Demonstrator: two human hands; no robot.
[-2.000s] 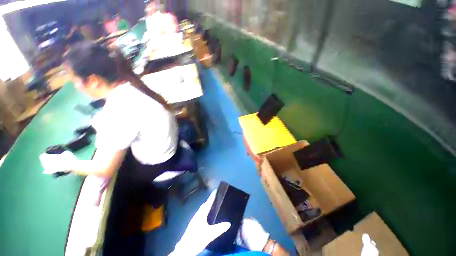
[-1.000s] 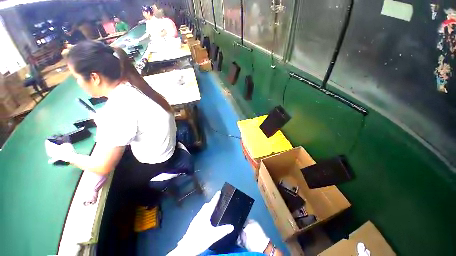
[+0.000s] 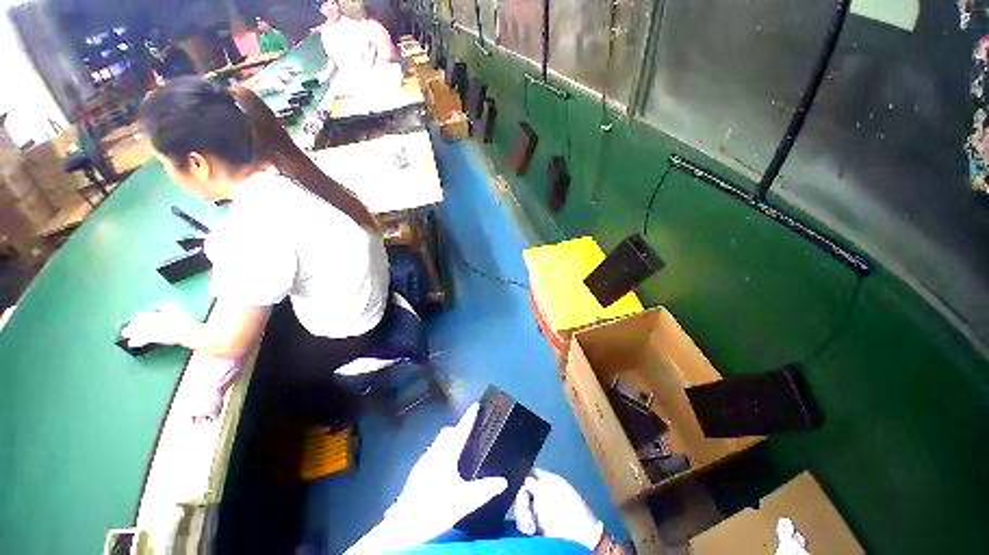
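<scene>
A black box unit [image 3: 510, 442] is held upright and a little tilted at the bottom centre, over the blue floor. My left hand [image 3: 439, 485], in a white glove, grips it from the left with the thumb across its front. My right hand [image 3: 564, 507], also white-gloved, is behind the unit's lower right side, partly hidden by it. Whether its fingers touch the unit is hard to see. The unit's lower end is hidden by my left hand and blue clothing.
A person in a white shirt [image 3: 315, 260] sits left at the green belt [image 3: 76, 358]. Right stand an open carton [image 3: 607, 434] with dark pieces, a yellow lid [image 3: 569, 284] and a cardboard flap [image 3: 759, 526]. Several black units, one here [image 3: 754, 403], sit along the green right-hand belt [image 3: 694, 293].
The black units on the right-hand belt have shifted right and nearer. The seated person's hand and unit have moved slightly at the left belt. My hands keep nearly the same hold.
</scene>
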